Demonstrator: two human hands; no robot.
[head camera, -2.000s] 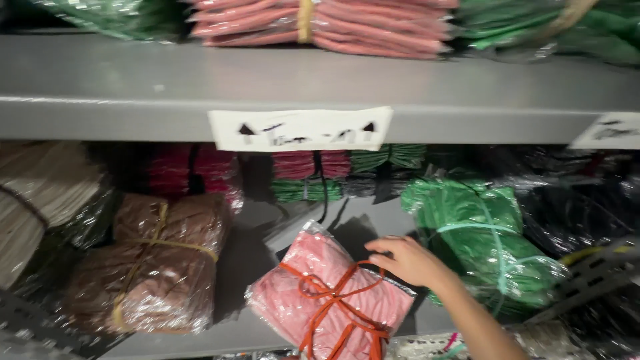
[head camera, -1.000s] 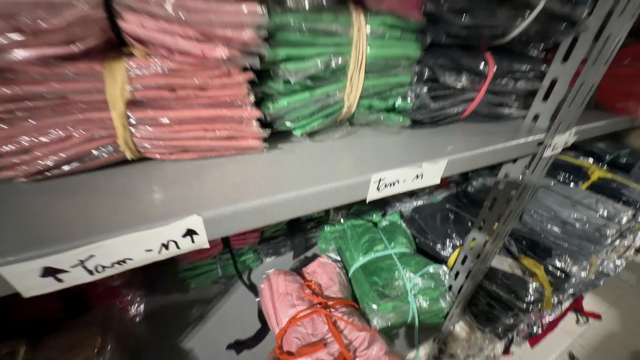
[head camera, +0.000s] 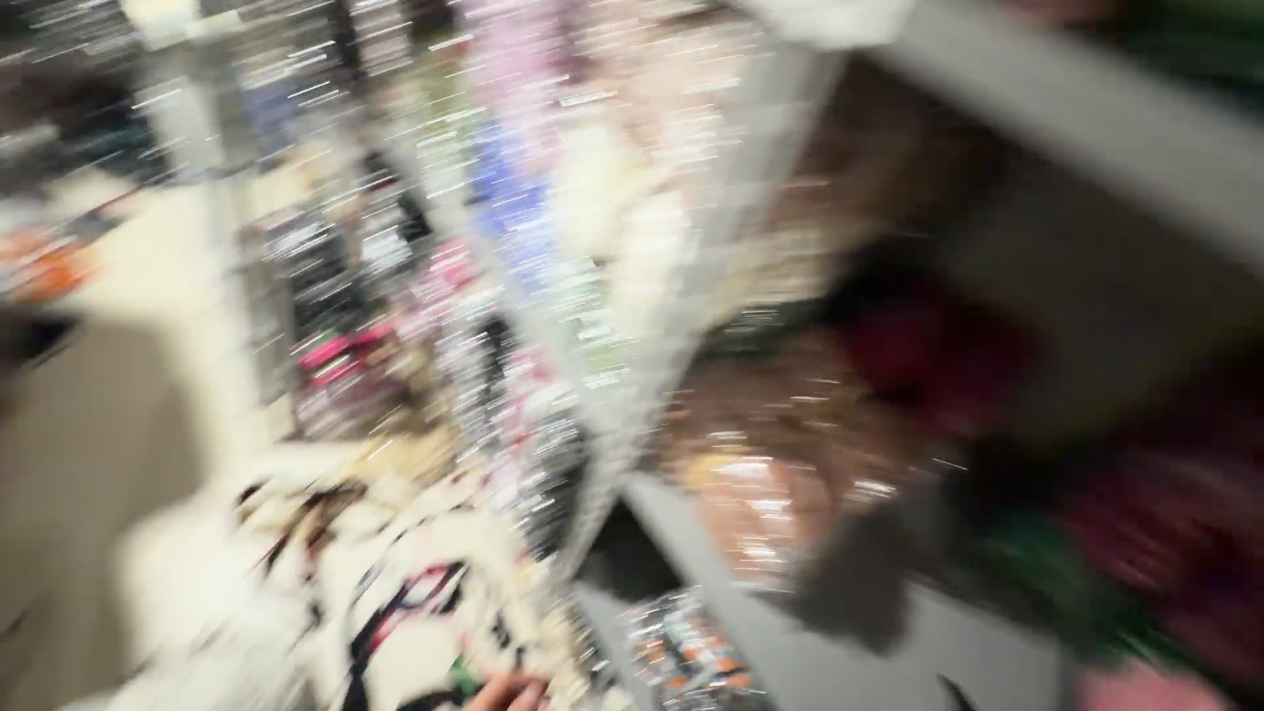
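Strong motion blur covers the head view. Only the fingertips of one hand, seemingly my left hand (head camera: 509, 691), show at the bottom edge, near dark and coloured straps (head camera: 405, 612) lying on a pale surface; whether they hold anything is unclear. No other hand is visible. A brown bundle in clear plastic (head camera: 760, 504) rests on the grey lower shelf (head camera: 958, 632), right of the hand. Part of a pink bundle (head camera: 1145, 686) shows in the bottom right corner.
A grey metal shelf upright (head camera: 681, 286) slants through the middle. Beyond it are racks of plastic-wrapped bundles (head camera: 513, 197) in several colours. The upper shelf edge (head camera: 1086, 118) crosses the top right, above dark red bundles (head camera: 928, 346). Whitish material (head camera: 227, 652) lies at lower left.
The view has swung far to the left. Two seconds ago a hand touched the pink bundle tied with orange cord; one second ago no hand showed. Fingertips now show at the bottom edge.
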